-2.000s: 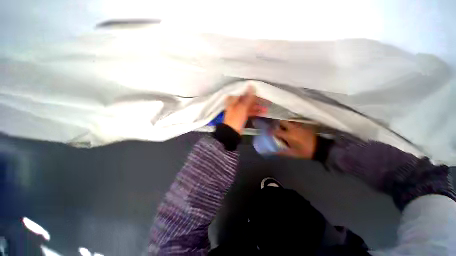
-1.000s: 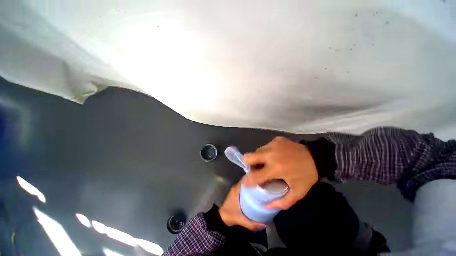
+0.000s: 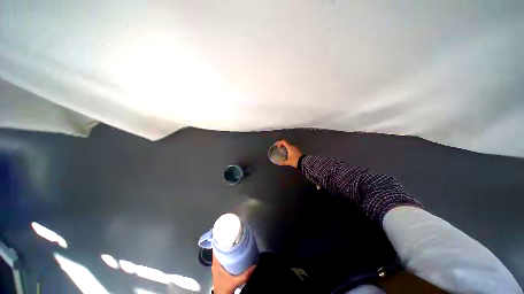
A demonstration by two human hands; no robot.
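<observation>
My left hand [image 3: 227, 280] is wrapped around a pale blue insulated bottle [image 3: 238, 252], held upright at the lower middle with its whitish round top facing me. My right hand [image 3: 291, 154] is stretched forward and holds a small round piece [image 3: 277, 154], a lid or cup, low down near the edge of the off-white cloth cover [image 3: 322, 74]. A small dark cup or lid [image 3: 233, 174] stands on the floor to the left of my right hand. Another dark round piece [image 3: 205, 256] is partly hidden behind the bottle.
The cloth cover hangs across the whole upper part of the view. Below it is the grey floor [image 3: 143, 195], with bright light patches at the lower left. A pale frame-like edge [image 3: 12, 267] shows at the far lower left. My dark clothing fills the lower middle.
My right hand has left the bottle and moved forward, now with a round piece in it. The bottle has moved left in my left hand, and its round top is now exposed.
</observation>
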